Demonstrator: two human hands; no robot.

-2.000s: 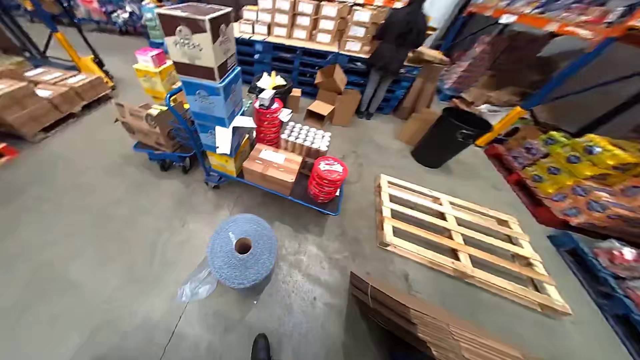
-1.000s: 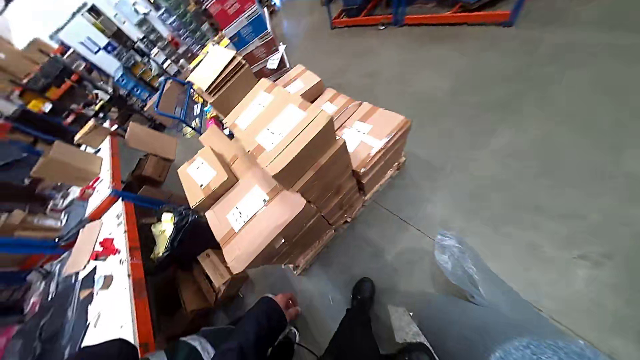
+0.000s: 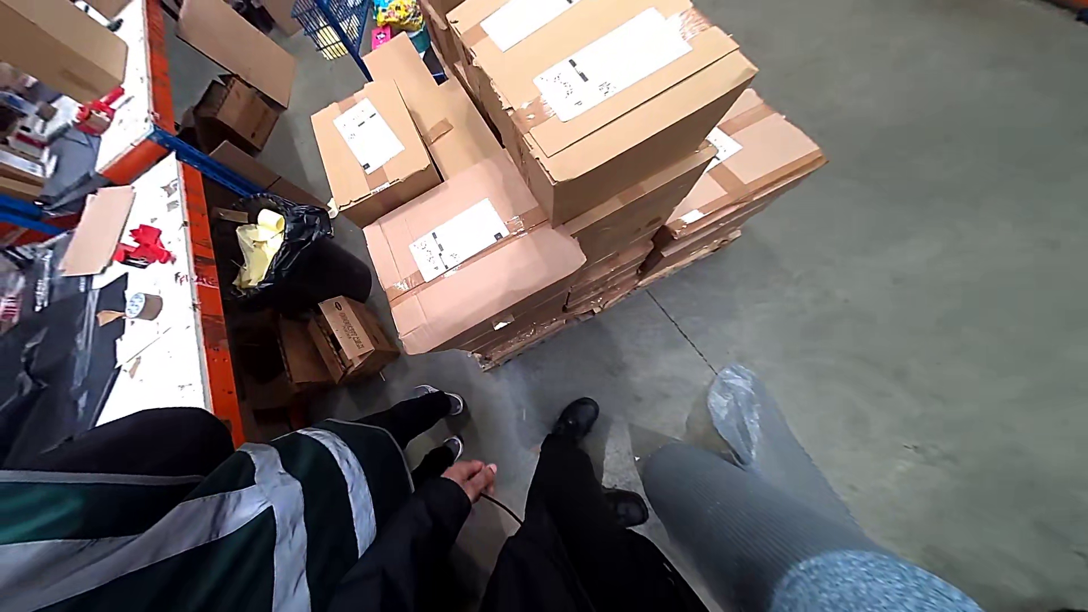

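Observation:
A hand that appears to be my left hand (image 3: pixel 472 478) reaches out of a black sleeve at the lower centre, beside a person in a green vest (image 3: pixel 297 501) with reflective bands. Its fingers are partly curled, and a thin black cable (image 3: pixel 503 507) runs from beside them towards my dark clothing. Whether it grips the cable is unclear. My right hand is not in view. The large roll of bluish-grey wrap (image 3: pixel 748 518) stands right of my shoes, with loose clear plastic film (image 3: pixel 736 408) at its far end. Ahead are stacked, taped cardboard boxes (image 3: pixel 484 280).
An orange-edged workbench (image 3: pixel 161 357) on the left holds a tape roll (image 3: pixel 143 306), red material and dark sheeting. Between bench and boxes stand a black-lined bin (image 3: pixel 314 263) and open cartons (image 3: pixel 348 340). The other person's shoes (image 3: pixel 456 402) are near the stack. Concrete floor extends right.
The view has swung from the trolley and pallet to the box stack and bench. Since one second ago, the person's green vest has come into view at the lower left.

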